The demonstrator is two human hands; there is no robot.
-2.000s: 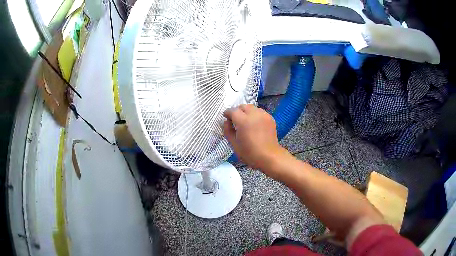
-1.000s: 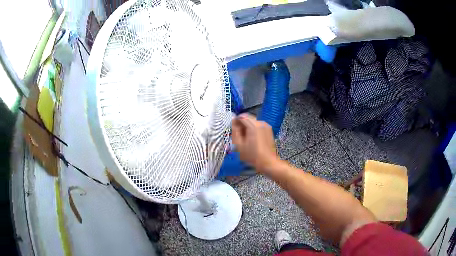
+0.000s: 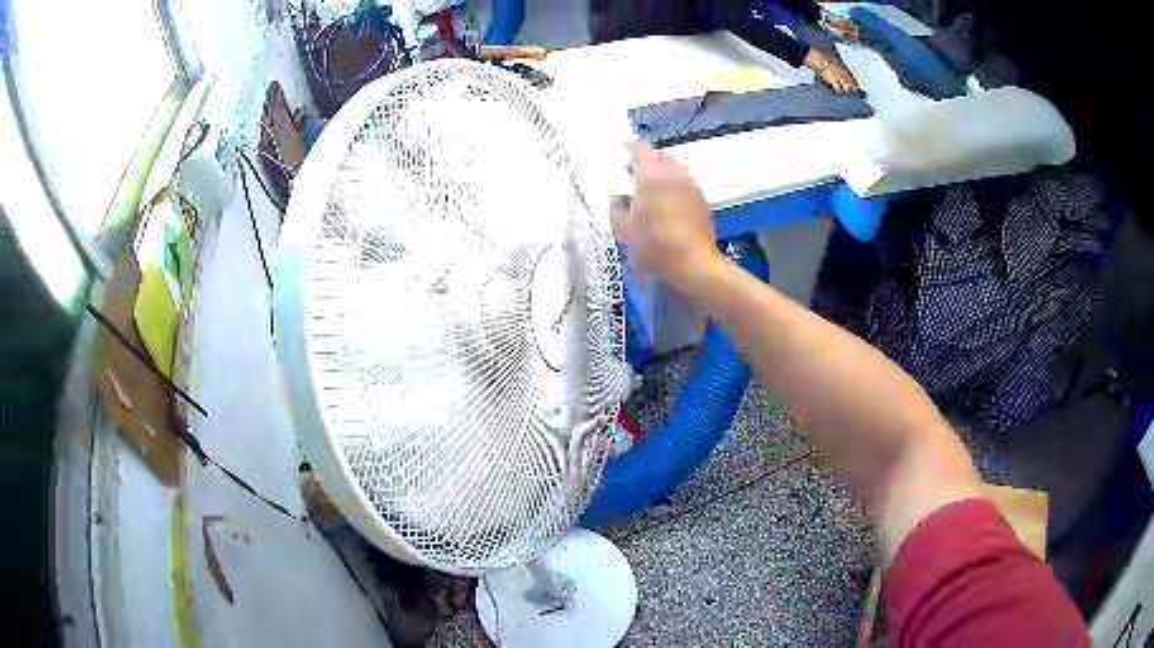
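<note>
A large white pedestal fan (image 3: 443, 304) with a round wire cage stands close in front of me, left of centre, on a round white base (image 3: 563, 595). My right hand (image 3: 668, 218) reaches in from the lower right, with the arm in a red sleeve. It is at the upper right edge of the cage, fingers partly bent and blurred. Whether it touches or holds the cage is not clear. My left hand is not in view.
Behind the fan is a white pressing table (image 3: 759, 171) with grey fabric (image 3: 747, 112) and another person's hands (image 3: 831, 70). A blue hose (image 3: 690, 411) curves to the floor. Checked cloth (image 3: 987, 291) hangs at right. A tan stool-like block (image 3: 1019, 517) is at lower right. A windowed wall is left.
The view has tilted up, showing more table and the other person's hands. My right hand has moved from the cage's right side up towards its upper right edge.
</note>
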